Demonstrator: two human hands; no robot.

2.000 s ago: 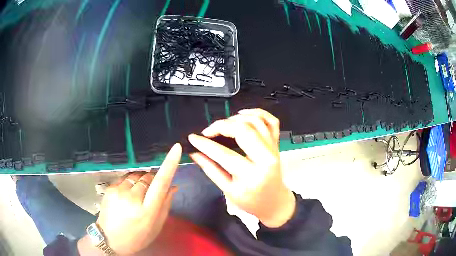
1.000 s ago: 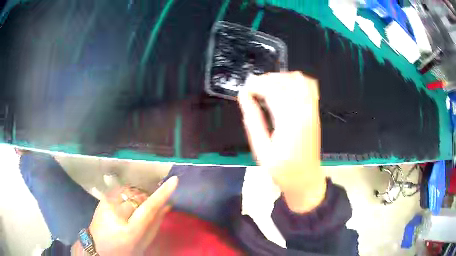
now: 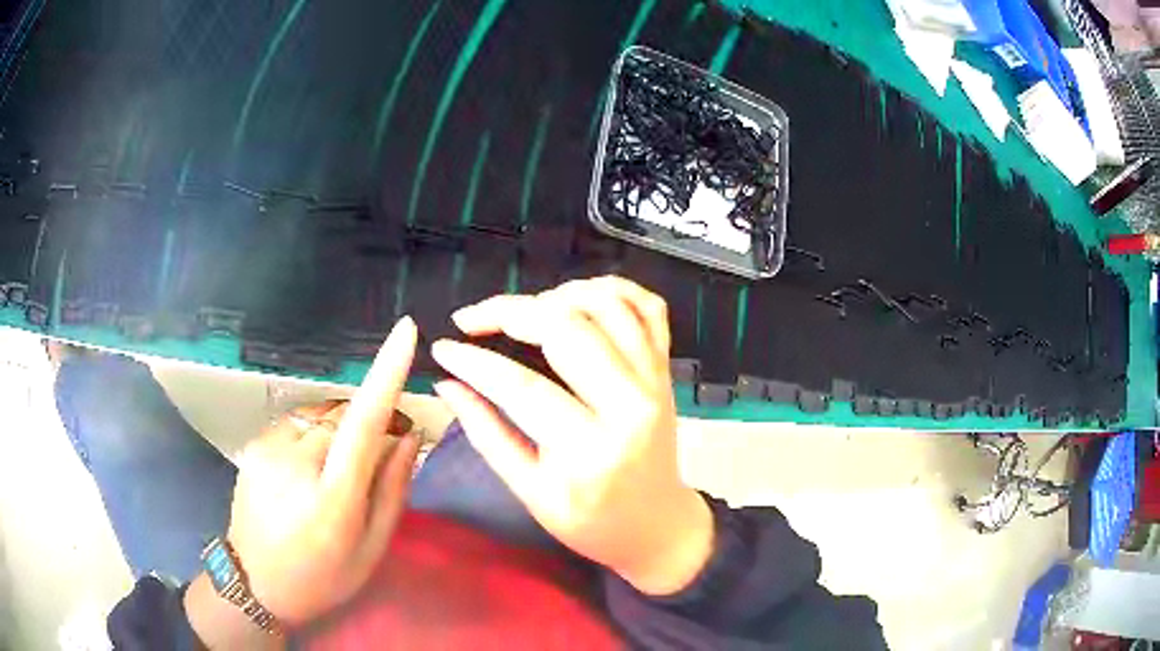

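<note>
Flat black straps (image 3: pixel 840 178) lie side by side on the green table covering (image 3: pixel 1018 210). Blocky strap ends (image 3: pixel 890 403) line the near edge. A clear square box (image 3: pixel 595 191) of tangled black clips (image 3: pixel 681 134) rests on the straps. Thin black clips (image 3: pixel 890 299) lie in an uneven line across them. My left hand (image 3: pixel 312 502) is at the near edge, index finger extended, other fingers bent, with nothing visible in it. My right hand (image 3: pixel 579 413) is over the near edge, fingertips close to my left index fingertip; any small clip between them cannot be made out.
White papers (image 3: pixel 1056 134) and blue packaging (image 3: pixel 999 38) lie at the far right end, near a red-ended item (image 3: pixel 1130 243). Beyond the near edge are a metal stool base (image 3: pixel 1005 483) and a blue bin (image 3: pixel 1112 499) on the pale floor.
My right hand went from near the table edge to the clip box, then came back beside my left index finger. My left hand dropped slightly and rose again. The view shifted, so the box appears further right.
</note>
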